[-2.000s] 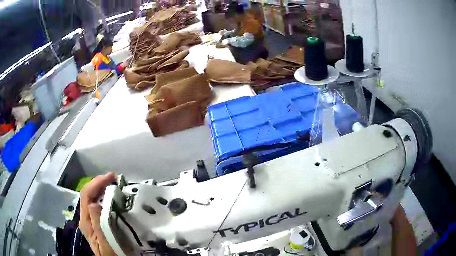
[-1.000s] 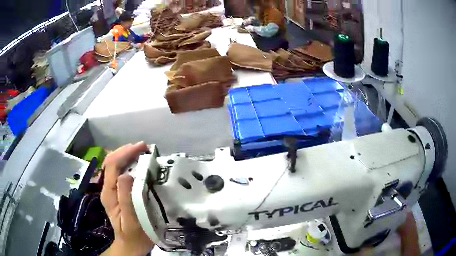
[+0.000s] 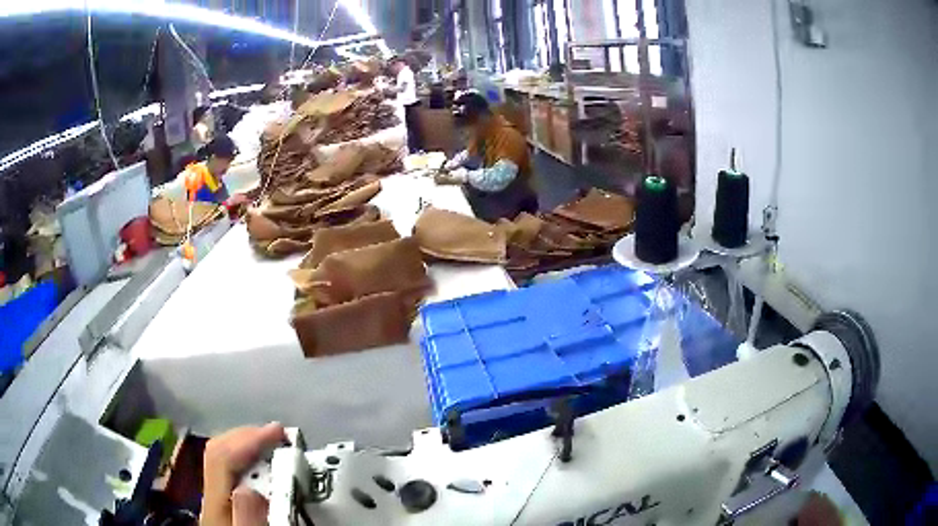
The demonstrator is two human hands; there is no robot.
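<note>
The off-white sewing machine head [image 3: 638,452] lies across the bottom of the view, its lettering cut off by the lower edge. My left hand [image 3: 239,475] is at its left end, with fingers curled over the end cover. A small patch of my right hand or forearm [image 3: 821,511] shows at the bottom right, below the machine's right end; its fingers are hidden. The dark handwheel [image 3: 856,372] is at the machine's far right. The needle area is out of the picture.
Behind the machine are a blue plastic bin [image 3: 535,334] and two black thread cones [image 3: 656,221] on a stand. Brown pieces [image 3: 360,293] are piled on a long white table [image 3: 206,298]. Several people are at work further back. A white wall [image 3: 843,154] is on the right.
The view has tilted up, so the machine sits lower and its needle area has left the picture. My left hand stays at the machine's left end. Less of my right arm shows.
</note>
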